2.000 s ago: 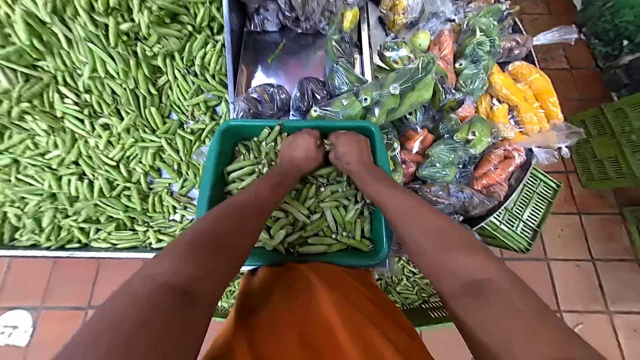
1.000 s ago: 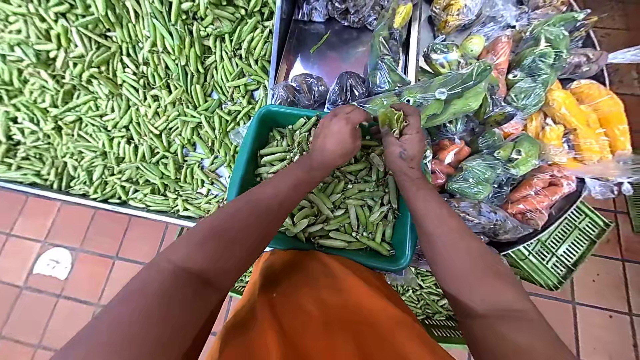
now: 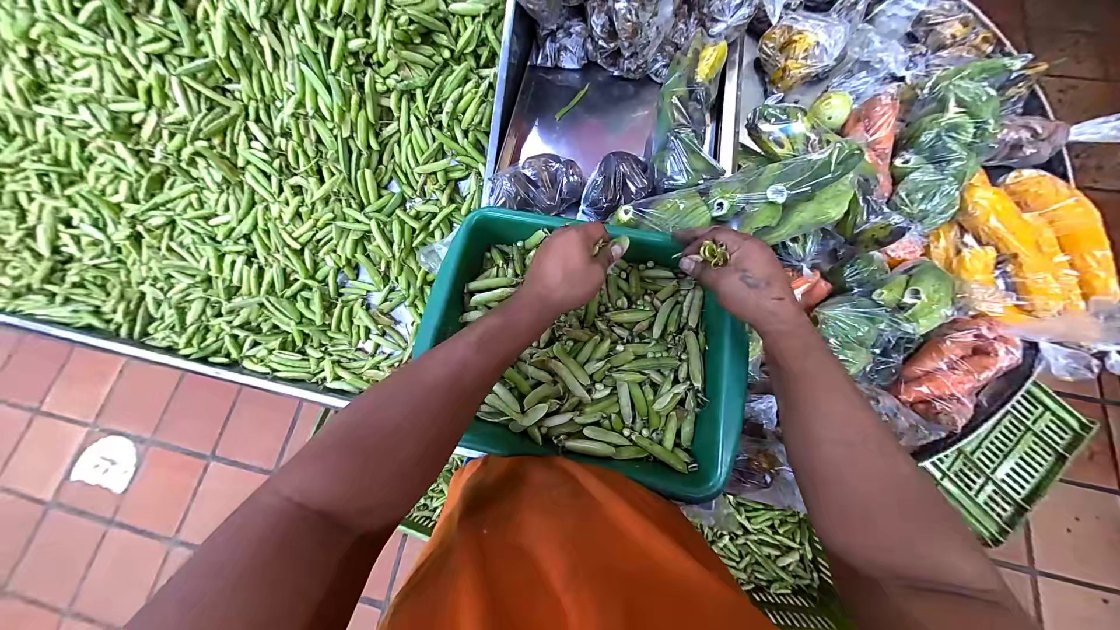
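Note:
A green plastic tub (image 3: 724,437) full of pea pods (image 3: 604,394) stands against the front of my orange garment. Over the tub's far part, my left hand (image 3: 570,267) pinches a green pea pod (image 3: 618,245) between thumb and fingers. My right hand (image 3: 739,271), above the far right corner of the tub, has its fingers curled around a small bunch of thin greenish-yellow bits (image 3: 714,254), perhaps pod stems or scraps. The two hands are apart. Some loose peas lie among the pods.
A wide heap of pea pods (image 3: 219,175) covers the stand at left. A metal tray (image 3: 582,114) with bagged dark produce is beyond the tub. Wrapped carrots (image 3: 962,363), cucumbers and yellow vegetables (image 3: 1032,236) lie at right, above a green crate (image 3: 1011,464). More pods fill a crate below (image 3: 770,542).
My hands, together over the tub two seconds ago, have moved apart. The right hand has shifted toward the tub's far right corner, and the bits in its fingers show now. The view has shifted somewhat.

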